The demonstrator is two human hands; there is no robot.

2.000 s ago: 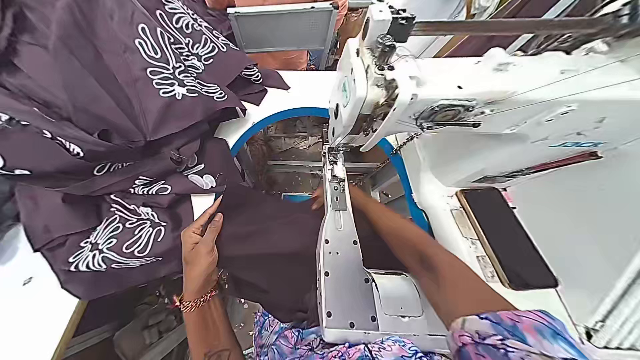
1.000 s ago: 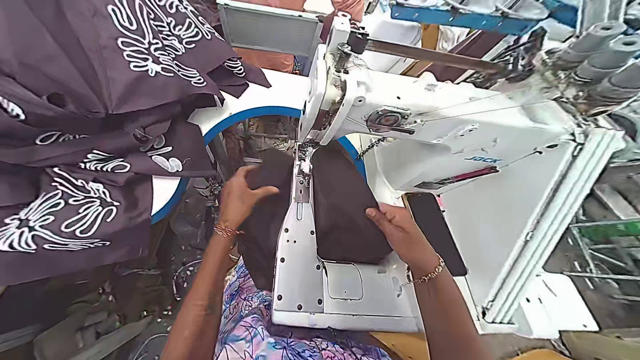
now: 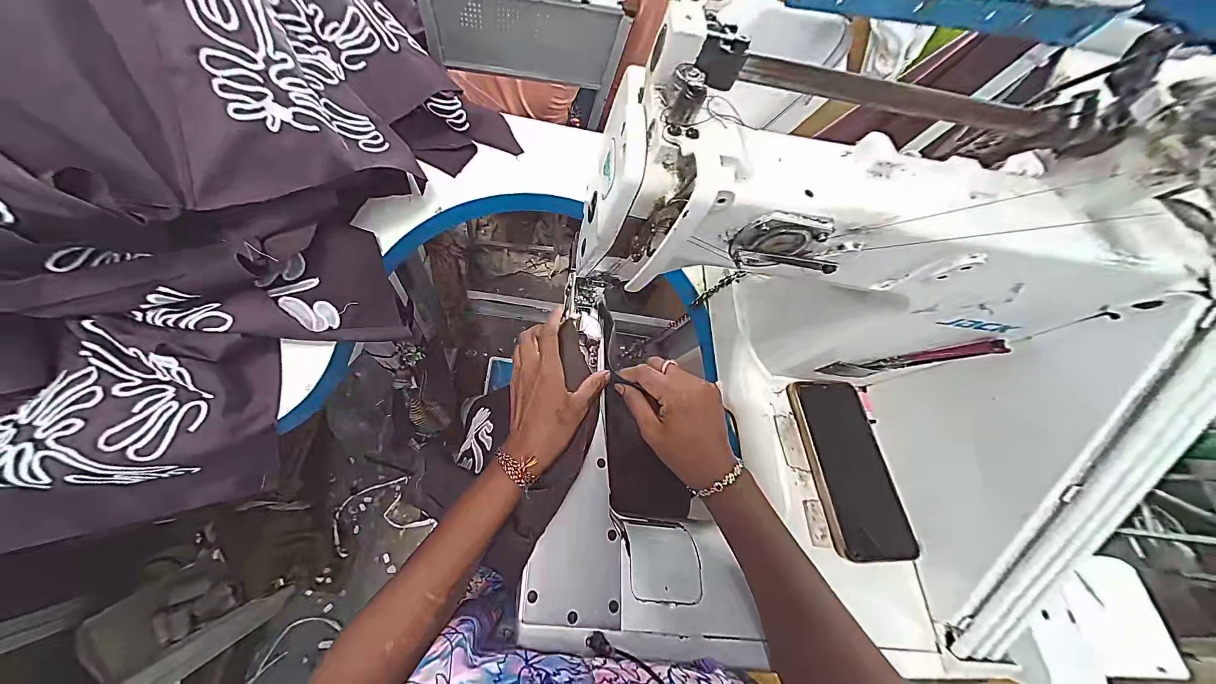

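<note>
A piece of dark fabric [image 3: 646, 465] lies over the narrow bed of a white Jack sewing machine [image 3: 855, 275], its upper end near the presser foot [image 3: 589, 328]. On the left of the bed, my left hand [image 3: 551, 394] presses the fabric, fingers close to the presser foot and thumb on the cloth. My right hand [image 3: 674, 418] pinches a folded edge of the same fabric on the right side of the bed, its fingertips close to my left thumb. Part of the cloth hangs down left of the bed, where some white embroidery shows. The needle is too small to make out.
Dark garment pieces with white embroidery [image 3: 142, 380] are heaped at the left. A blue-edged cutout [image 3: 475, 204] in the white table surrounds the machine's bed. A smartphone [image 3: 855, 475] lies right of the bed. A metal rail [image 3: 883, 90] runs behind the machine head.
Both hands have come together at the presser foot; a second ago they were apart on either side of the bed. The fabric's edge is now gathered between the fingers there.
</note>
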